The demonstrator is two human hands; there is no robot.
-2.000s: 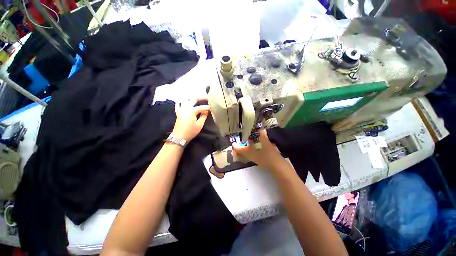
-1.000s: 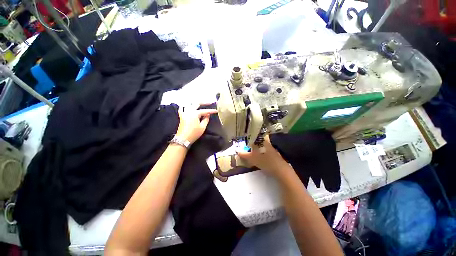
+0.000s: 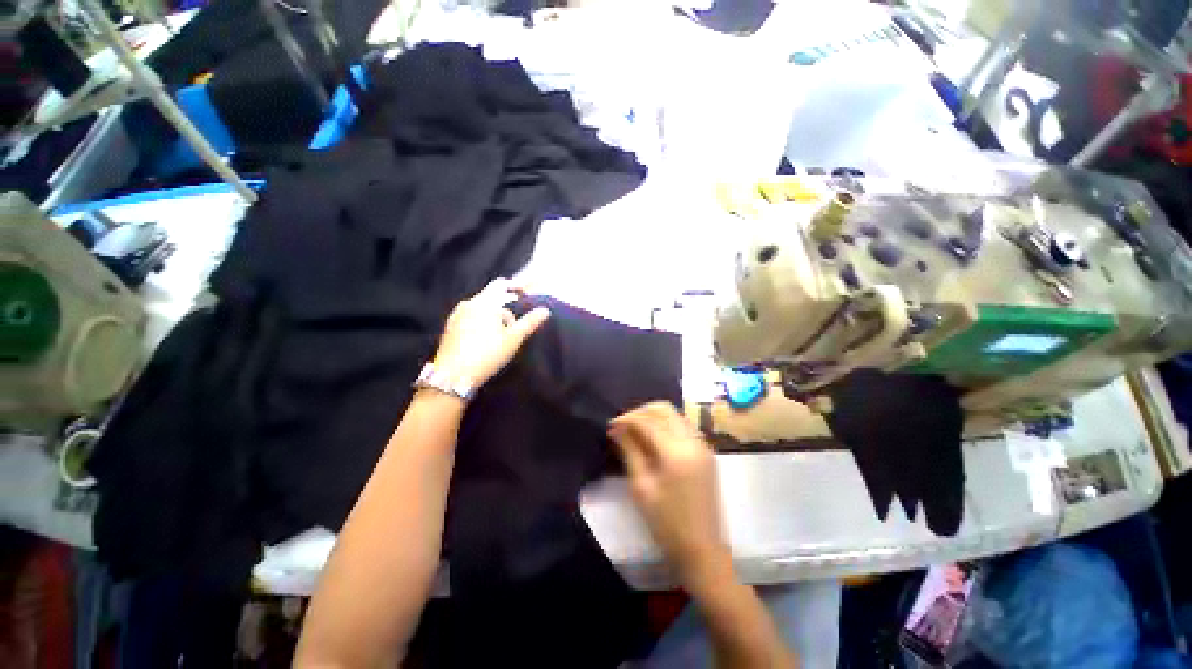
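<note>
A large black garment (image 3: pixel 353 301) lies heaped on the white table left of the sewing machine, and part of it hangs over the front edge. My left hand (image 3: pixel 484 342) is on the garment, its thumb and fingers pinching the cloth near its upper edge. My right hand (image 3: pixel 664 457) is blurred, with its fingertips at the cloth left of the needle area; its grip is hard to see. The cream sewing machine (image 3: pixel 811 294) stands to the right, with a bright blue piece (image 3: pixel 745 387) under its head. A separate black cut piece (image 3: pixel 909 451) hangs under the machine arm.
A green-wheeled machine (image 3: pixel 39 314) stands at the far left. The white table's front edge (image 3: pixel 811 565) runs below my right hand. A phone (image 3: pixel 936 609) and a blue plastic bag (image 3: pixel 1052 608) lie below the table at lower right.
My right hand has moved left, away from the needle area, to the garment. The cloth has come away from the needle area to the left. The view has shifted left.
</note>
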